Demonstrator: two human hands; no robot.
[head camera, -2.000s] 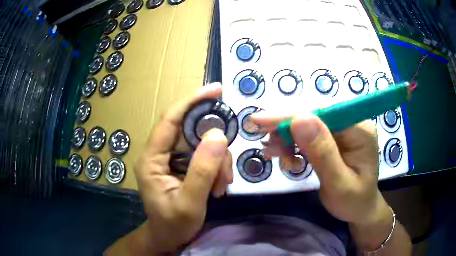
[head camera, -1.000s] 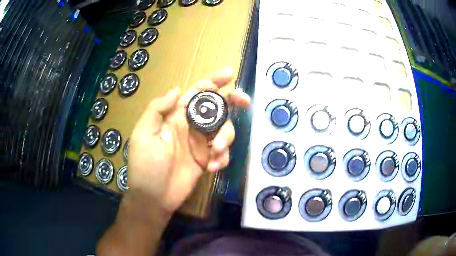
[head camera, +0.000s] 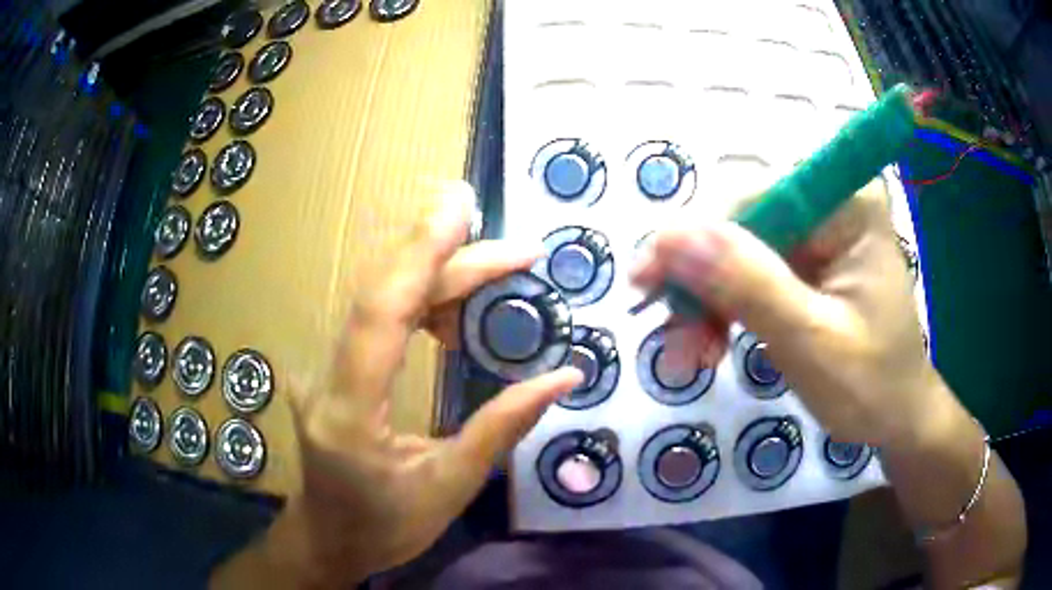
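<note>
My left hand (head camera: 392, 403) holds a speaker (head camera: 515, 327) by its rim between thumb and fingers, magnet side up, above the left edge of the white tray (head camera: 554, 516). My right hand (head camera: 808, 300) grips the green test probe (head camera: 833, 173). Its thin dark tip points left toward the held speaker, with a gap between them. More speakers sit magnet side up in the tray pockets, several of them partly hidden behind my right hand.
The brown cardboard sheet (head camera: 346, 207) lies left of the tray, with several front-side-up speakers (head camera: 246, 380) along its left part. Thin red wires (head camera: 940, 173) run from the probe's rear. Tall striped stacks (head camera: 58, 254) stand at far left.
My left hand has turned the speaker from front side to magnet side up. My right hand has come back into view with the probe. The tray's third row up... now shows a second speaker.
</note>
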